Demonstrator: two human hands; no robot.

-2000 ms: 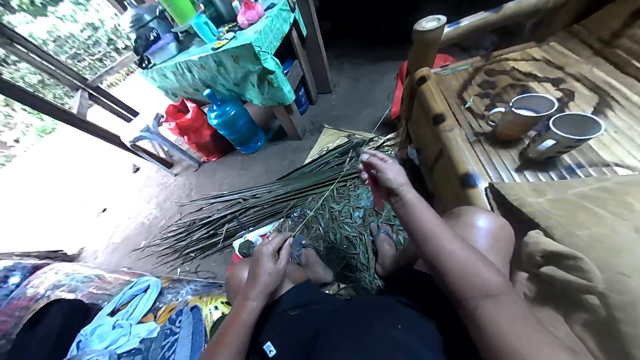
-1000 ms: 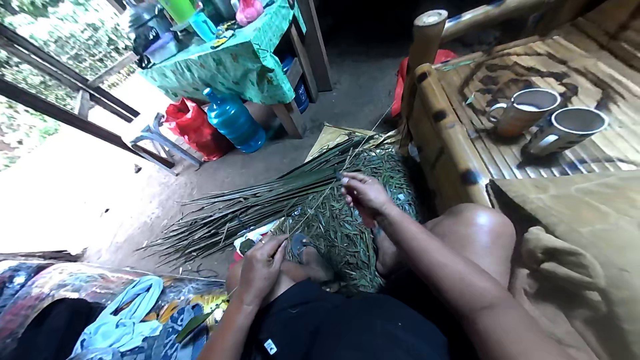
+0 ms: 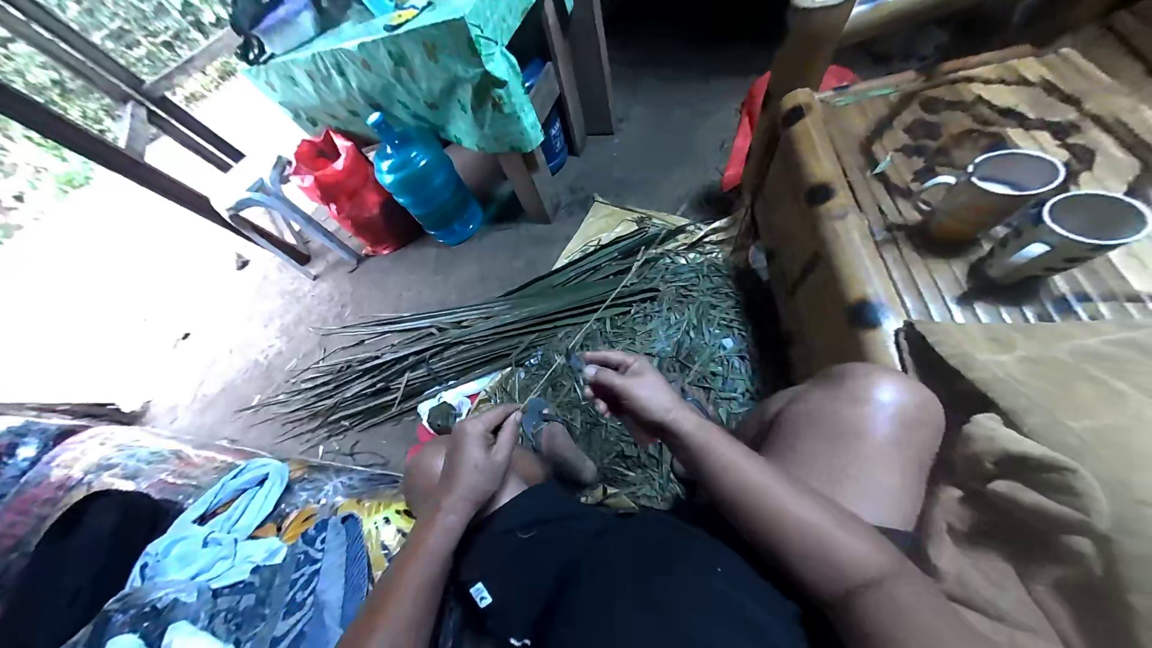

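Observation:
My left hand (image 3: pixel 481 450) pinches the lower end of a thin palm leaf midrib (image 3: pixel 601 310), which slants up and to the right. Beside it, my right hand (image 3: pixel 630 387) holds a small dark blade-like piece (image 3: pixel 574 360) between thumb and fingers, close to the midrib; whether it touches the strip is unclear. Under and beyond both hands lies a heap of green leaf shavings (image 3: pixel 693 333) around my feet. A bundle of long palm fronds (image 3: pixel 450 337) spreads on the floor to the left of the heap.
To the right, a bamboo bench (image 3: pixel 846 216) bears two mugs (image 3: pixel 999 193). A blue water jug (image 3: pixel 427 184) and a red bag (image 3: pixel 351 193) stand beside a cloth-covered table (image 3: pixel 405 81). Light blue cloth (image 3: pixel 216 531) lies at lower left. A white container (image 3: pixel 450 400) sits near my left knee.
My right hand has moved down and left, closer to my left hand, which stays near my left knee. The view has tilted slightly downward.

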